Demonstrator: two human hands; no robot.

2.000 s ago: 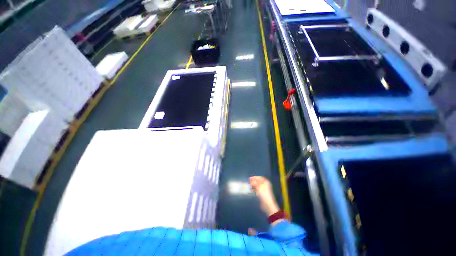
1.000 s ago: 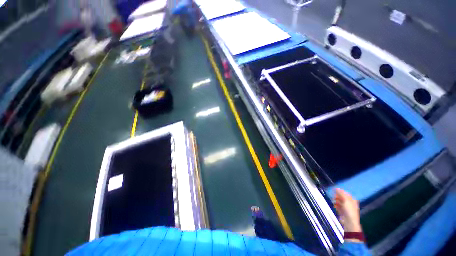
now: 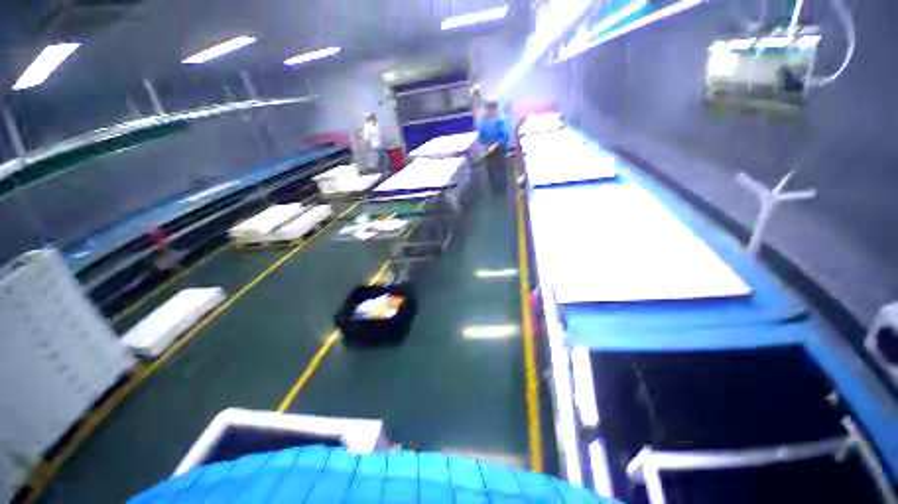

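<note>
Neither of my hands is in the picture; only blue clothing shows at the bottom edge. At the lower right, a white suction frame (image 3: 748, 457) lies on a glossy black panel (image 3: 709, 394), cut off by the bottom edge. The panel is on a blue-edged carrier (image 3: 679, 330) on the line. A large white backlight unit (image 3: 635, 241) lies further along. At the bottom left, a white foam tray (image 3: 305, 423) shows its far rim around a dark surface.
A black bin (image 3: 377, 330) with white and orange contents stands on the green floor. White foam stacks (image 3: 59, 345) stand at left. A person in blue (image 3: 493, 133) is beside the line far ahead. A white branching stand (image 3: 770, 207) and part of a blower (image 3: 886, 340) are at right.
The view has tilted up and moved forward along the line. The hand with the red wrist band, seen near the carrier edge before, is out of the picture.
</note>
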